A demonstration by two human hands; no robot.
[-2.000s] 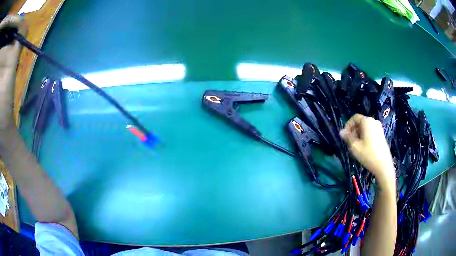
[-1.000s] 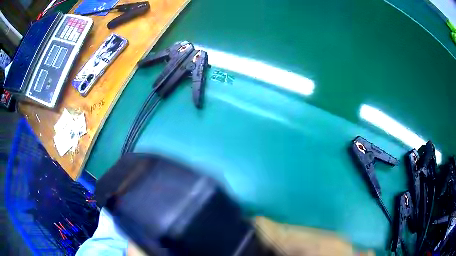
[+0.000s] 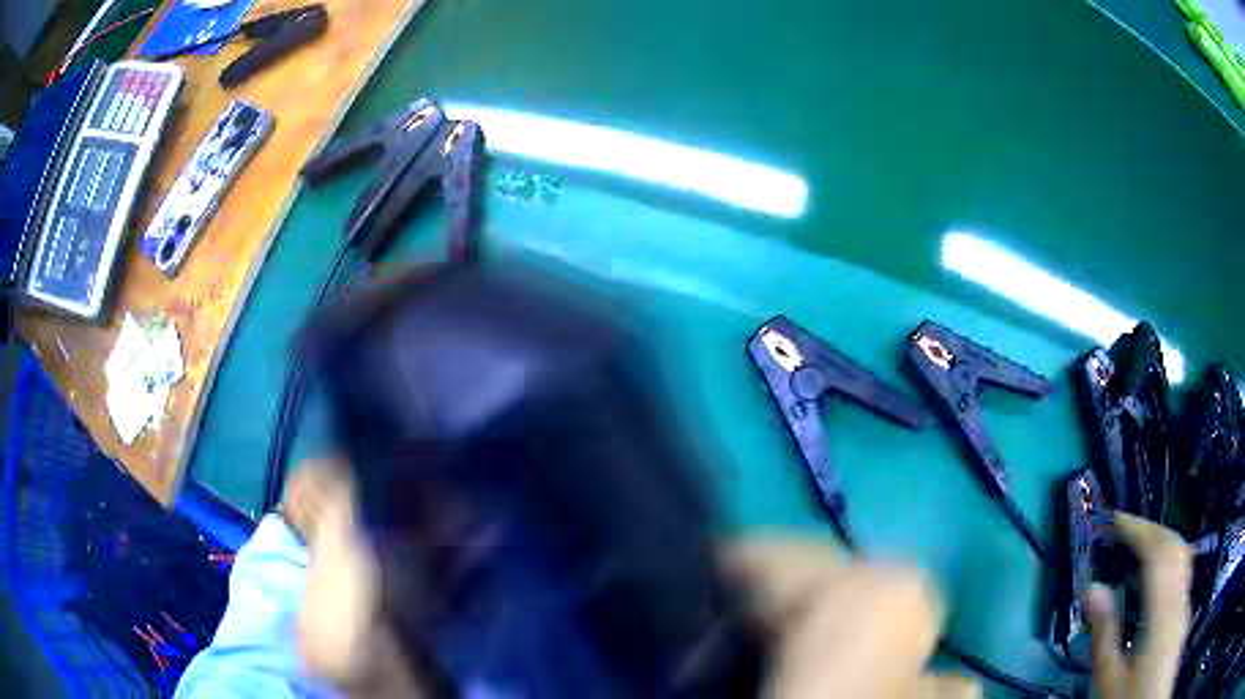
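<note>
A large blurred black object (image 3: 505,478) close to the camera covers the lower left; I cannot tell what it is. Blurred skin (image 3: 847,621) at its right edge looks like my left hand; its grip is unreadable. My right hand (image 3: 1144,608), cut off below, has its fingers at the dark pile of clamp leads (image 3: 1140,410); whether it grips one is unclear. Two black battery clamps, one (image 3: 808,389) left of the other (image 3: 967,389), lie on the green table with copper-coloured spots showing. Set-aside clamps (image 3: 417,171) lie at the table's left edge, cables toward me.
On the wooden top (image 3: 260,205) at left are a digital scale (image 3: 96,191), a patterned flat case (image 3: 205,184), white scraps (image 3: 144,376) and a dark tool (image 3: 273,48). A blue crate (image 3: 68,546) stands lower left. A bright green bundle (image 3: 1215,55) is upper right.
A second single clamp now lies left of the first one. The view swung left, then slightly back. The black blur has shifted right, and my right hand has come back into view at the pile.
</note>
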